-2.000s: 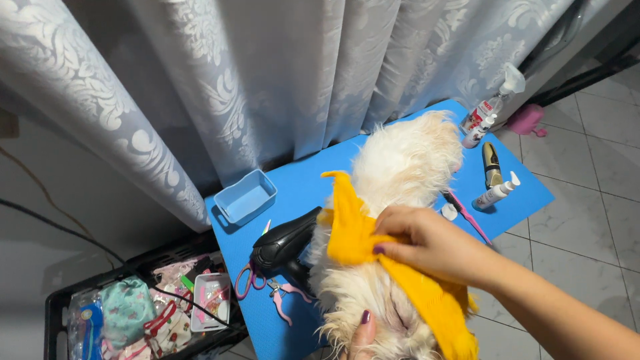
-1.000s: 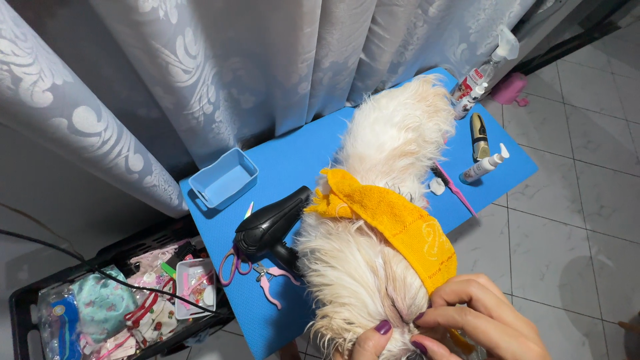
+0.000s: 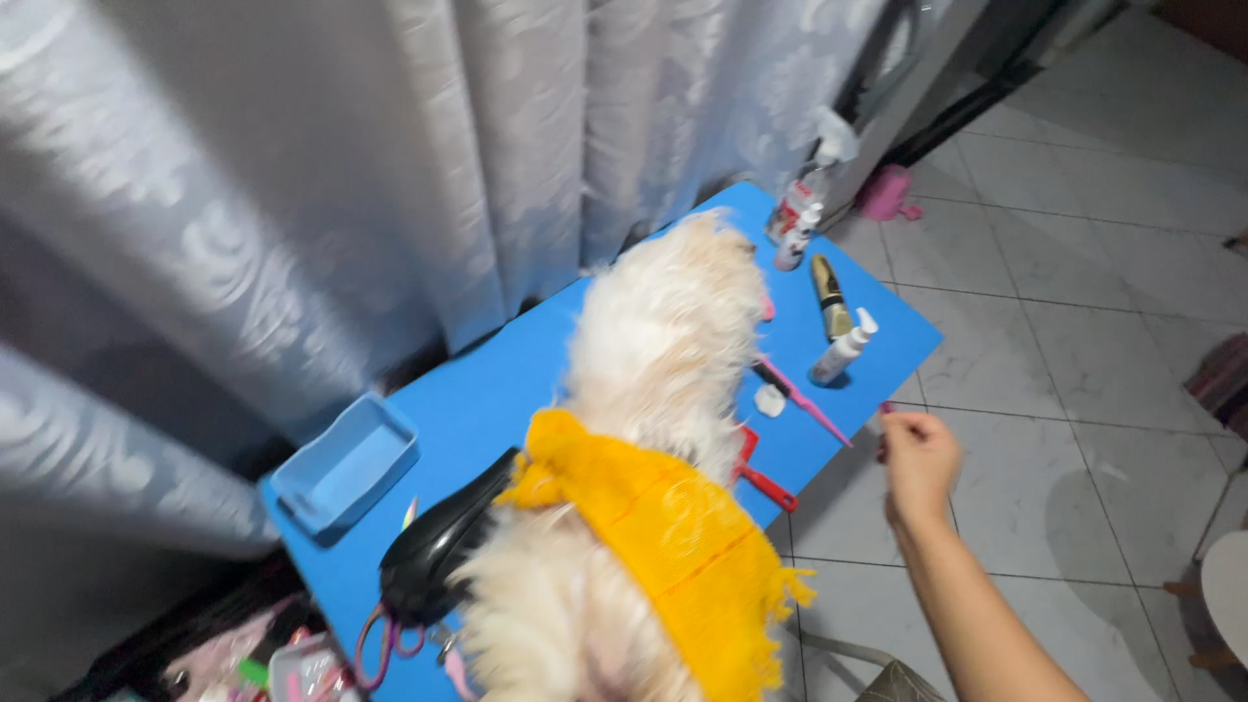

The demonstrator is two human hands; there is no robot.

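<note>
A white, long-haired dog (image 3: 663, 331) is on the blue table (image 3: 468, 400), with a yellow cloth (image 3: 673, 526) draped over its body. My right hand (image 3: 919, 463) is off the table's right edge, above the floor, fingers bent; whether it holds anything is unclear. My left hand is out of view. A pink-handled comb brush (image 3: 804, 400), a small white object (image 3: 769, 400) and a red brush (image 3: 765, 483) lie right of the dog. Left of it are a black hair dryer (image 3: 439, 546) and purple-handled scissors (image 3: 388, 643).
A blue tray (image 3: 346, 463) sits at the table's left. Clippers (image 3: 831, 295), a pump bottle (image 3: 844, 349) and a spray bottle (image 3: 811, 175) stand or lie at the far right. A black crate (image 3: 185, 634) is lower left; curtains (image 3: 526, 146) hang behind.
My right hand has left the dog and moved right, past the table edge. My left hand has gone out of view. The red brush now shows beside the dog.
</note>
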